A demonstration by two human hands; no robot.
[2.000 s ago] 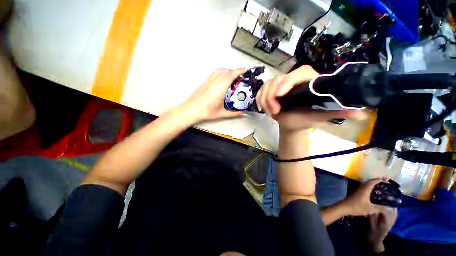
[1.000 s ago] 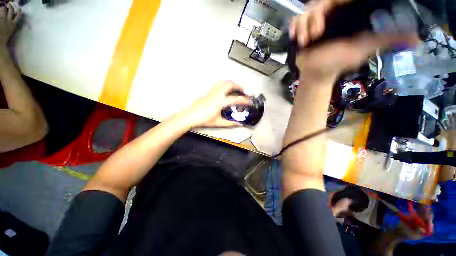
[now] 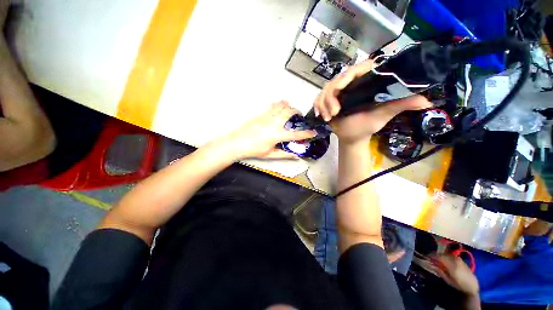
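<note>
My left hand (image 3: 267, 133) holds a round black unit (image 3: 314, 149) with a silver-white centre, low over the bench near its front edge. My right hand (image 3: 355, 112) grips a thick black electric screwdriver (image 3: 388, 80) with a pale hanging loop. The screwdriver lies nearly level, its narrow end pointing left at the unit. Whether the tip touches the unit is hidden by my fingers. The screwdriver cord (image 3: 394, 172) runs from its back and across my right forearm.
The silver-grey screw feeder (image 3: 358, 24) stands behind my hands. Several black units (image 3: 403, 142) lie right of my right hand. A blue bin (image 3: 452, 24) and clear plastic bag (image 3: 515, 109) are at back right. A person's arm (image 3: 24, 115) is at left; another person's hands (image 3: 452, 272) are lower right.
My right hand has swung back from beside the feeder, bringing the screwdriver to the unit. My left hand with the unit has shifted slightly right.
</note>
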